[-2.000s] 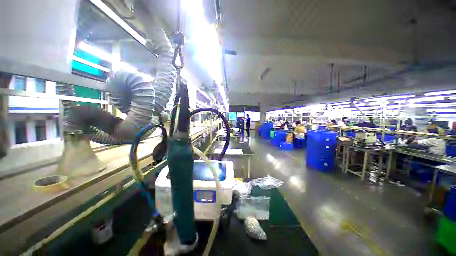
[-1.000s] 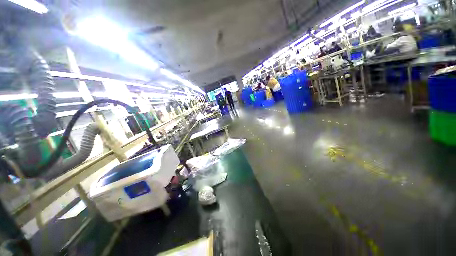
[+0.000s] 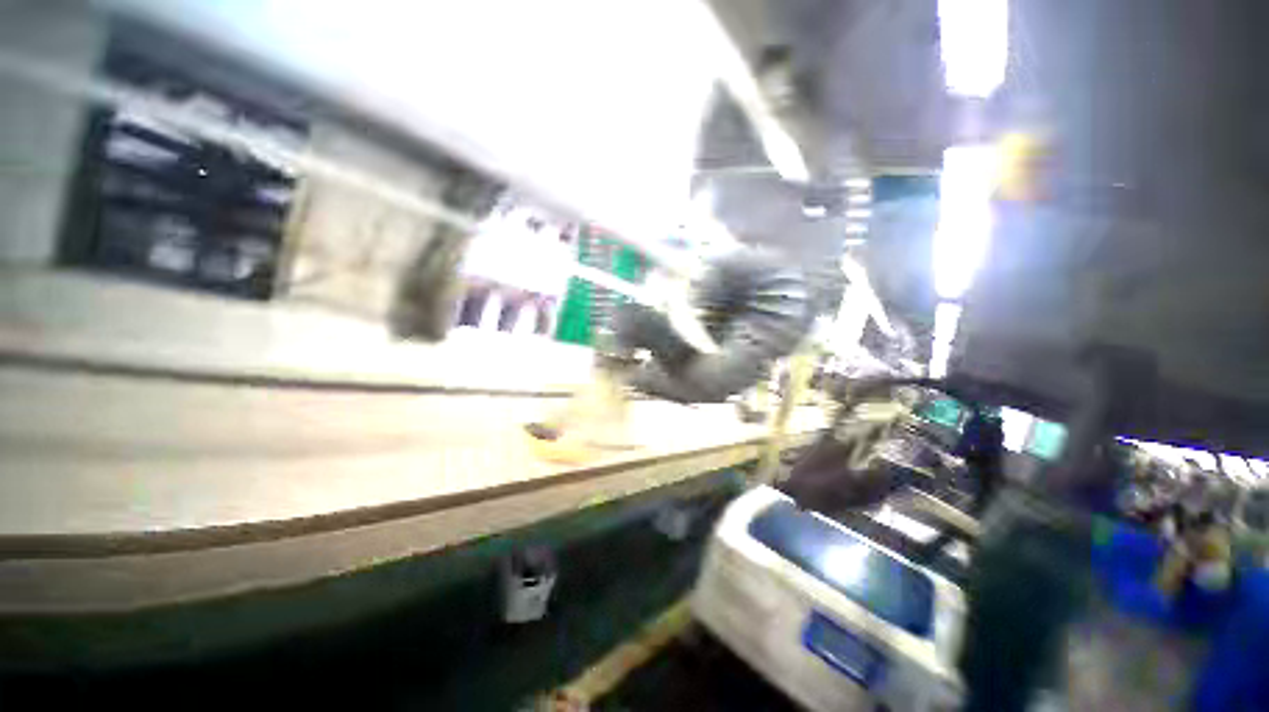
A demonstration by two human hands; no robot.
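The picture is blurred by motion, and neither my left hand nor my right hand is in view. The white screw feeder box (image 3: 752, 622) is at the lower right, tilted in view, with a dark blue window on top and a small blue panel in front. The thick dark green screwdriver body (image 3: 1027, 605) stands just right of it, blurred; its lower end is not visible. A small white unit (image 3: 528, 587) is over the dark green strip at lower centre.
A pale ledge (image 3: 278, 442) runs along the left below windows, with a yellowish ring (image 3: 557, 442) on it. A grey ribbed duct (image 3: 731, 327) hangs beyond. Blue bins (image 3: 1134, 563) are at the far right.
The view has swung left from the aisle to the ledge and windows. The feeder now shows at lower right instead of lower left. The green driver body shows right of it.
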